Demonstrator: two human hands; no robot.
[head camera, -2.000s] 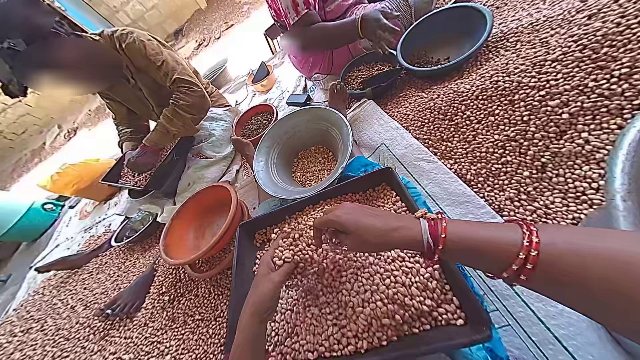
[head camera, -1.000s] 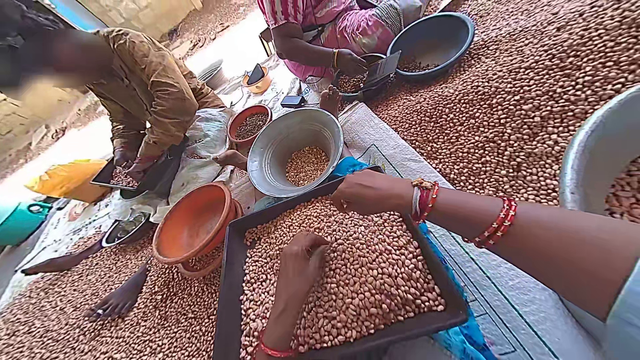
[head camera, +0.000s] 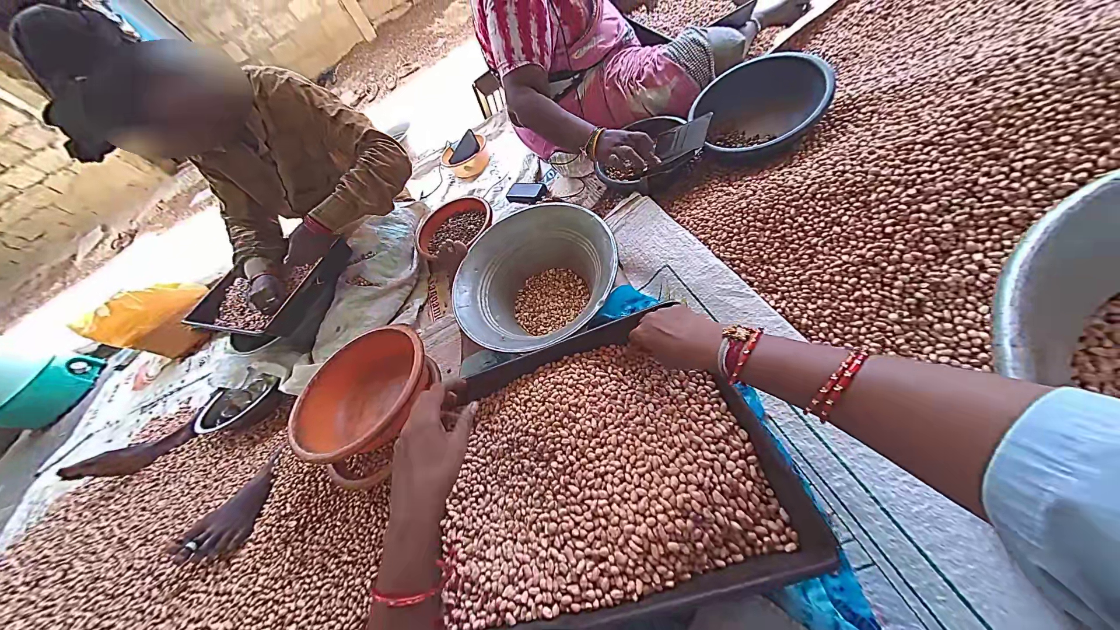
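A black rectangular tray (head camera: 818, 534) full of pinkish-brown shelled nuts or beans (head camera: 604, 472) lies before me. My left hand (head camera: 435, 437) is at the tray's left edge, fingers parted near its far left corner, beside an orange plastic bowl (head camera: 354, 394). My right hand (head camera: 678, 337) is curled at the far right corner, against the rim; whether it grips the rim or holds nuts is hidden. Just beyond the tray stands a metal basin (head camera: 490, 262) with paler nuts (head camera: 551, 300) at its bottom. Blue plastic (head camera: 840, 586) shows beneath the tray.
Loose nuts (head camera: 919, 175) spread widely at right and lower left. A metal basin (head camera: 1019, 289) stands at the right edge. One person (head camera: 297, 157) works over a dark tray (head camera: 206, 311); another (head camera: 604, 79) sits by dark basins (head camera: 827, 87). A foot (head camera: 229, 521) rests on the nuts.
My left hand has moved from over the nuts to the tray's left edge. Two seconds ago my right hand was above the nuts; now it is at the far right corner.
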